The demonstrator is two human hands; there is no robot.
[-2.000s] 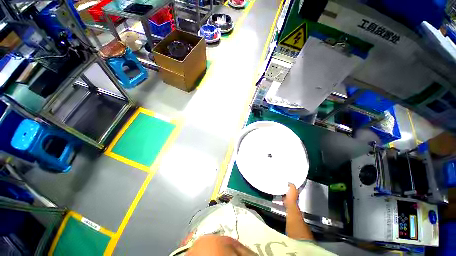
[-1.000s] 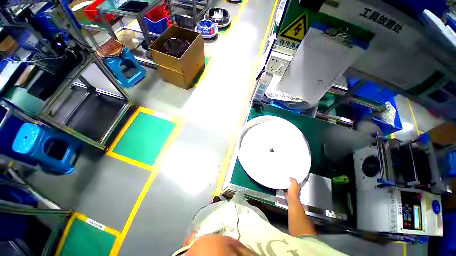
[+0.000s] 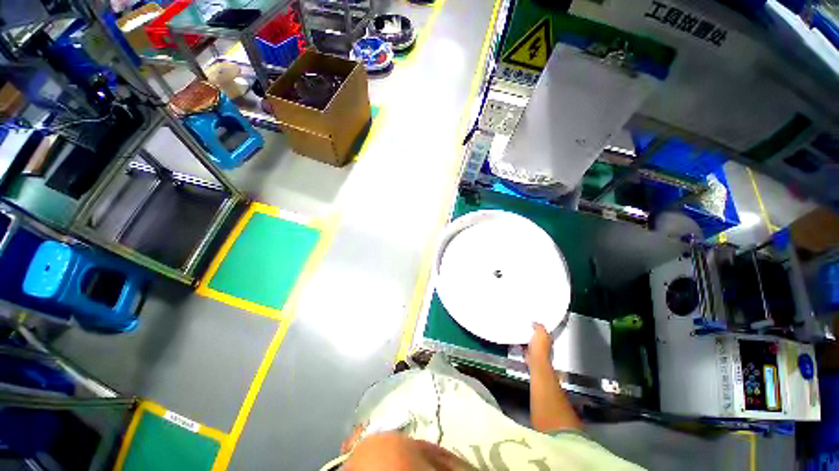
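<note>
A large white round reel [image 3: 501, 276] with a small dark centre hole lies on the green-matted bench [image 3: 443, 333] in front of me. My right hand [image 3: 540, 342] is at the reel's near right rim, with the thumb on top of the edge; the other fingers are hidden under or behind it. My left hand cannot be seen; only blurred skin shows at the bottom edge. A silver-grey metal plate [image 3: 581, 348] lies beside the reel on the right.
A green-handled tool [image 3: 627, 323] and a white machine with a display [image 3: 736, 377] are on the right. A clipboard with paper [image 3: 575, 115] hangs above the bench. A brown open box [image 3: 317, 129] and blue stools [image 3: 225, 133] stand on the floor at left.
The view has shifted slightly. My right hand stays at the reel's near rim, and the reel shows no clear movement on the bench.
</note>
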